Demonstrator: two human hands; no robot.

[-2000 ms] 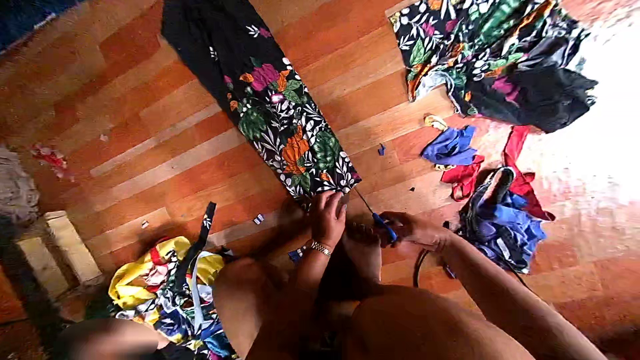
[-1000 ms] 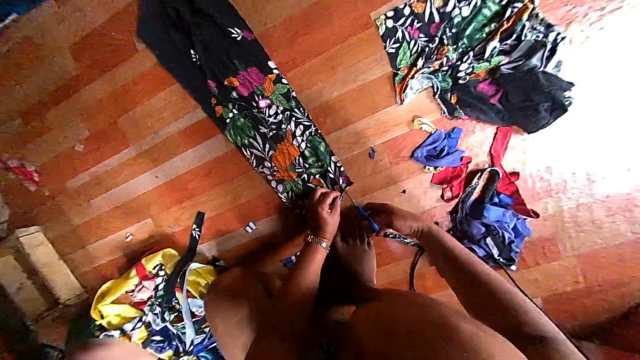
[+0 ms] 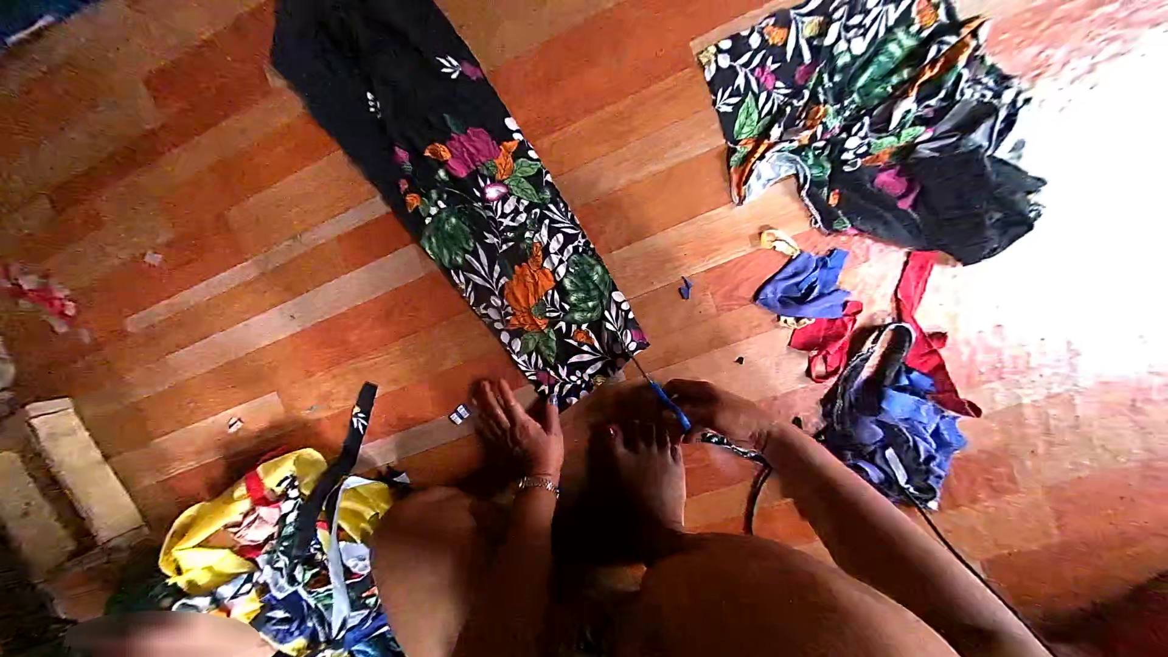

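A long piece of black floral fabric [image 3: 511,219] lies flat on the floor, its near end by my hands. My left hand [image 3: 520,427], with a metal bracelet or watch at the wrist, rests with fingers apart at the fabric's lower left corner. My right hand [image 3: 721,411] holds blue-handled scissors [image 3: 673,408], whose blades reach the lower right corner of the fabric. How far the blades are apart cannot be told. A narrow patterned strip [image 3: 735,447] lies beneath my right hand and wrist.
My bare foot [image 3: 650,470] is between my hands. Crumpled floral fabric [image 3: 867,119] lies upper right, with blue scraps [image 3: 808,285] and red scraps [image 3: 917,301] below it. A yellow and multicolored cloth heap [image 3: 210,538] is lower left, near wooden pieces [image 3: 87,465].
My left hand has moved left along the fabric's near end, and its fingers have spread. My right hand still holds the scissors at the corner.
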